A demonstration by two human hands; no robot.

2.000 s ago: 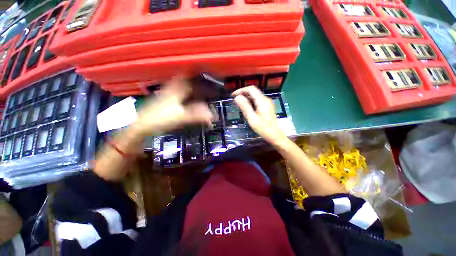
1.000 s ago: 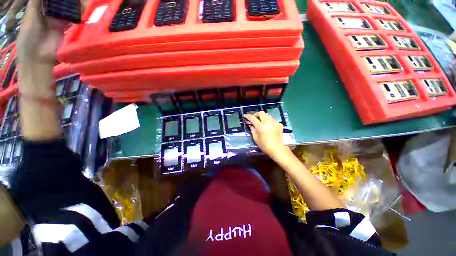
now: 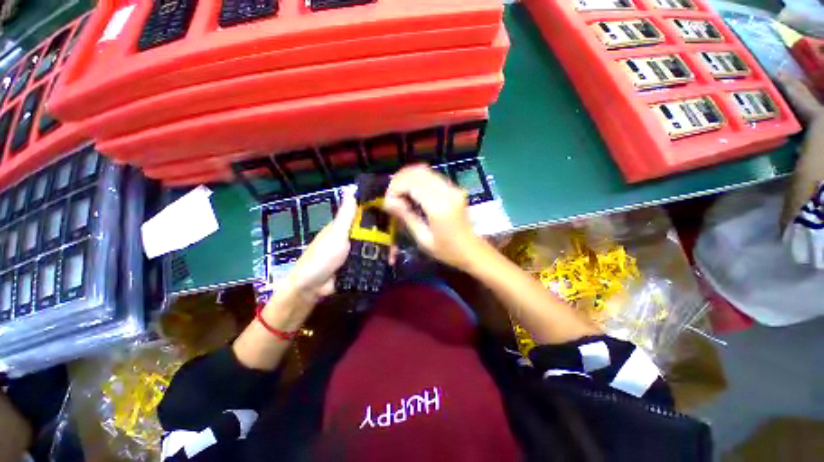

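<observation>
My left hand (image 3: 321,257) holds a black keypad phone (image 3: 366,262) upright over the lens tray, keys toward me. A yellow frame (image 3: 372,235) shows around the phone's screen area. My right hand (image 3: 434,217) is at the phone's upper right with fingers bent at the yellow frame; whether it pinches anything is hidden. The clear lens tray (image 3: 271,271) with rows of black-bordered display windows (image 3: 281,226) lies at the table edge, partly covered by my hands and the phone.
Stacked red foam trays (image 3: 298,86) with phones stand behind the lens tray. Another foam tray (image 3: 632,135) is at right, stacked lens trays (image 3: 63,244) at left. White cloth (image 3: 181,222). Yellow waste (image 3: 587,280) lies below the edge on both sides. Another person's arm (image 3: 807,171) shows far right.
My left hand has come back from the upper left, bringing the phone in front of me. My right hand has moved left from the lens tray to the phone. The view has shifted.
</observation>
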